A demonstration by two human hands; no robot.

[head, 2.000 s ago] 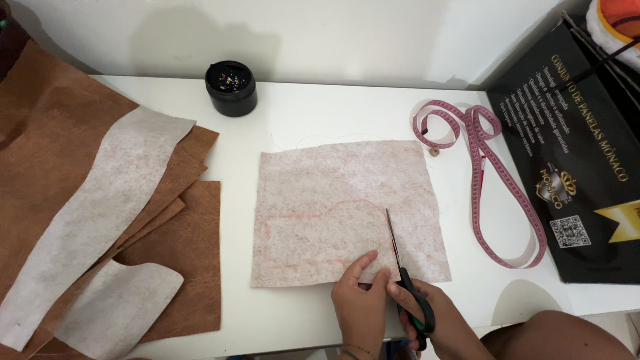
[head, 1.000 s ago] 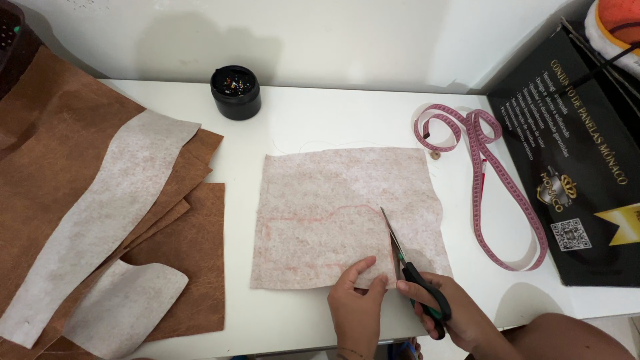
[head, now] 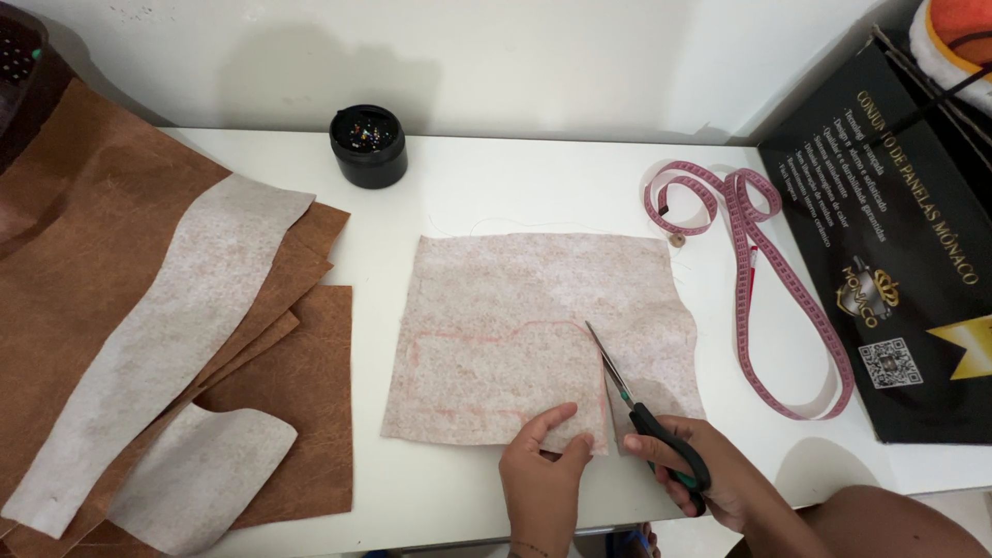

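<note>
A pale, mottled piece of fabric [head: 496, 287] lies on the white table, with a reddish outline drawn on it. My right hand [head: 690, 465] holds black-handled scissors [head: 612, 364], whose blades point up and left along the outline's right side. A slit runs from the fabric's near edge up to the blades. My left hand [head: 546, 473] rests at the near edge, left of the slit, with the fabric's edge at its thumb and fingers; how firmly it grips cannot be told.
Brown leather-like sheets [head: 310, 457] with two pale cut pieces [head: 178, 310] lie at left. A black round container [head: 368, 147] of small beads or pins stands behind. A pink tape measure [head: 744, 310] and a black printed box [head: 876, 256] are at right.
The scissors have turned, so their tips point further left than two seconds ago, and my right hand has shifted slightly right. The slit beside the blades shows more widely. My left hand remains by the near edge.
</note>
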